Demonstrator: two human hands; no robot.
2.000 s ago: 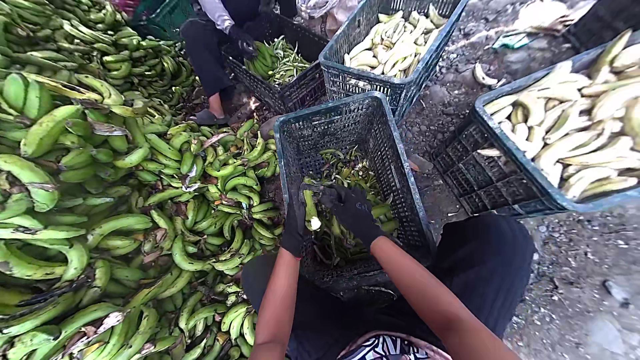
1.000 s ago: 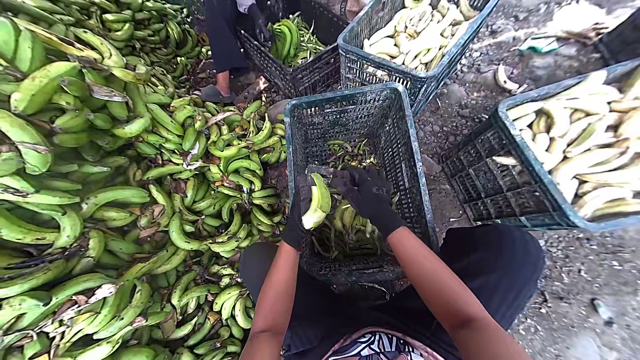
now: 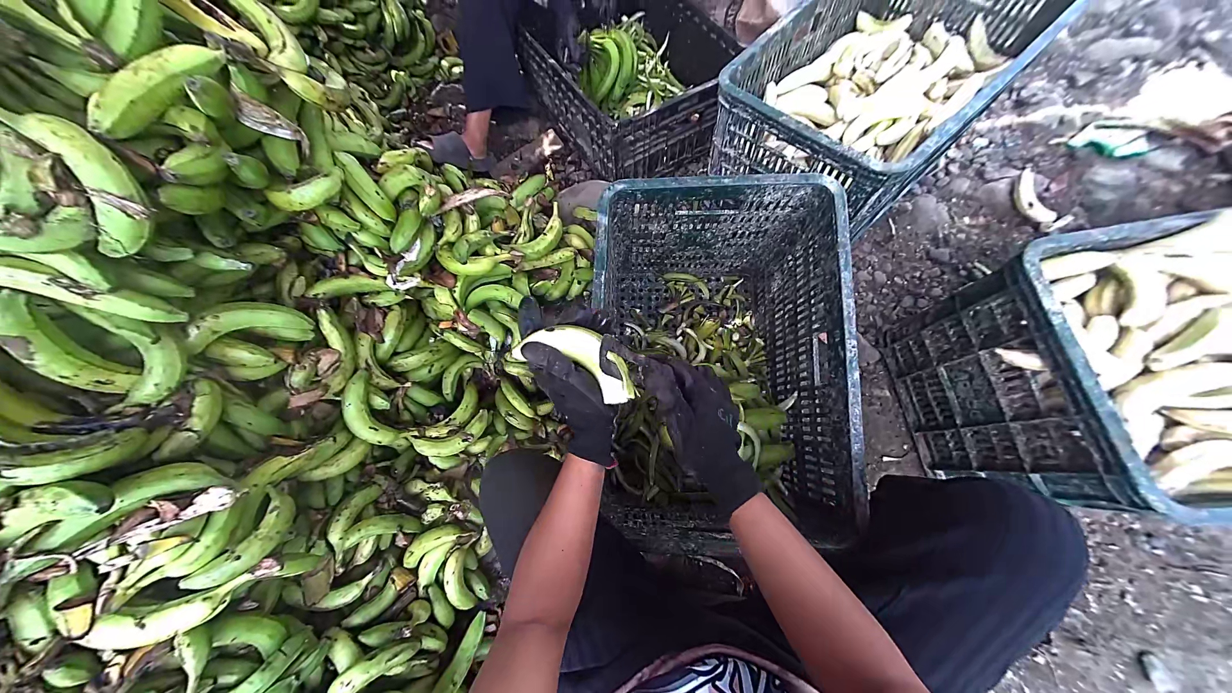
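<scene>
My left hand (image 3: 575, 397), in a black glove, is closed around a partly peeled green plantain (image 3: 577, 354), whose pale flesh shows along its upper side. My right hand (image 3: 695, 416), gloved too, is at the plantain's right end, by a strip of loose green peel; its fingertips are partly hidden, and whether they grip the peel or a tool I cannot tell. Both hands are over the near left part of a dark plastic crate (image 3: 840, 279) between my legs. Green peels (image 3: 717, 332) lie in the bottom of that crate.
A large heap of green plantains (image 3: 250, 385) fills the left. Two crates of peeled plantains, one behind (image 3: 828, 154) and one at the right (image 3: 1039, 385), flank my crate. A co-worker's leg (image 3: 491, 58) and another dark crate (image 3: 616, 135) are at the top.
The plantain has turned from upright to lying across the left hand, and more pale flesh shows. My hands have shifted left toward the crate's left rim. Green plantains have appeared in the co-worker's crate.
</scene>
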